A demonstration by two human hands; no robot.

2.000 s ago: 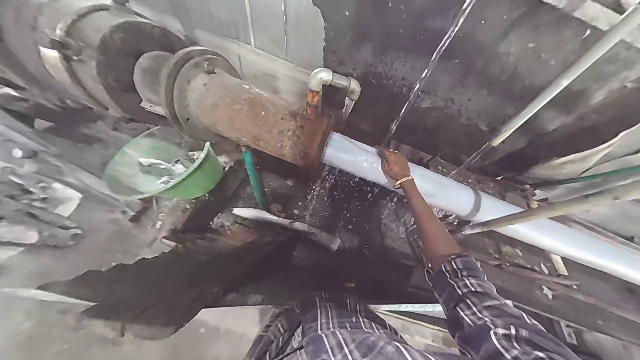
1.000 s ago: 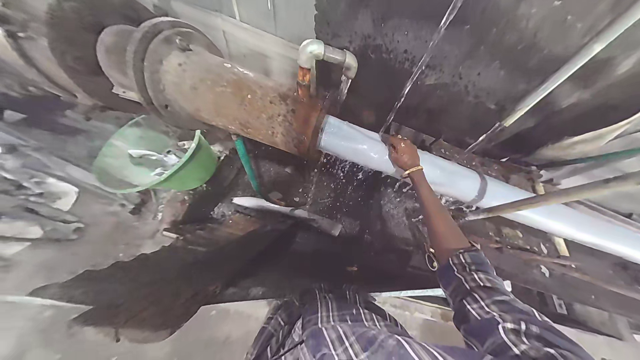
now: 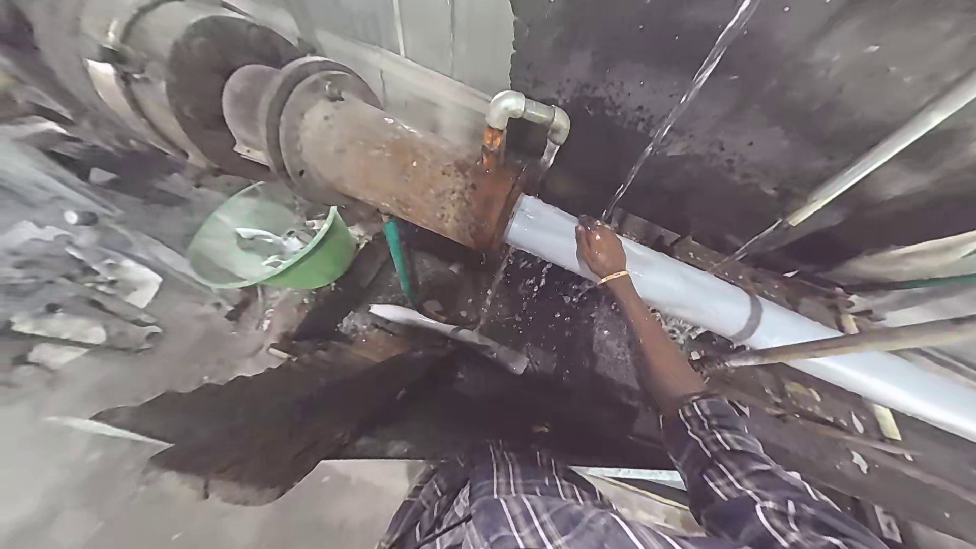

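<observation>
My right hand [image 3: 601, 248], with a yellow band at the wrist, rests on a pale bluish-white tube [image 3: 686, 293]. Its fingers bend over the tube's upper side, partly hidden, so whether they grip is unclear. A thin stream of water [image 3: 679, 103] comes down beside the fingertips. The tube extends from the mouth of a rusty metal cylinder [image 3: 404, 171] toward the lower right, passing a dark ring [image 3: 751, 319]. Above the cylinder's mouth stands a bent metal water pipe [image 3: 528, 110]. Water splashes below the tube. My left hand is out of view.
A green plastic tub [image 3: 316, 255] holding pale pieces stands left of the cylinder. Below it lie a whitish strip [image 3: 450, 335] and a jagged dark sheet [image 3: 252, 427]. A pole [image 3: 854, 343] crosses the tube at right; another pipe [image 3: 884, 152] slants above. Large machinery [image 3: 137, 69] fills the upper left.
</observation>
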